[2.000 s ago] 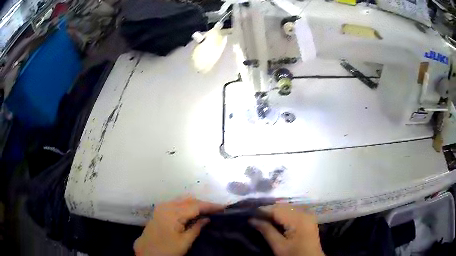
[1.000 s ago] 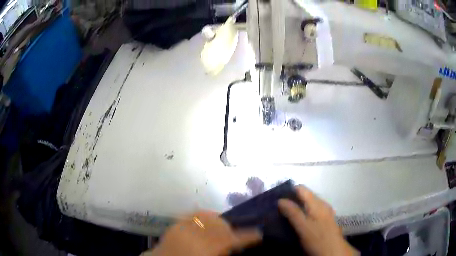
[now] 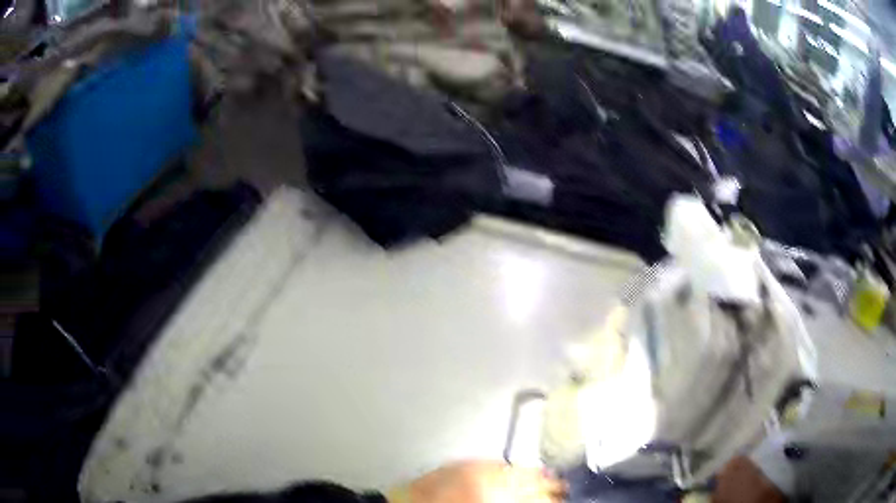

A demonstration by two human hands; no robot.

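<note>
The view is blurred. My left hand [image 3: 481,483] shows at the bottom edge, cut off, below the machine lamp. My right hand [image 3: 744,481] shows only as a small cut-off part at the bottom right, beside the machine head. A bit of dark denim garment [image 3: 619,485] lies between the two hands under the machine head [image 3: 722,368]. The fingers' hold on it cannot be made out. The needle and presser foot are not discernible.
The white table [image 3: 364,344] spreads left of the machine. A dark garment pile [image 3: 413,157] overlaps its back edge, with more dark cloth behind the machine. A blue panel [image 3: 118,128] stands at the far left. A yellow item [image 3: 868,301] is at the right.
The view has swung up and left, showing more of the pile behind. My hands and the denim have moved from the table's front edge to the machine head.
</note>
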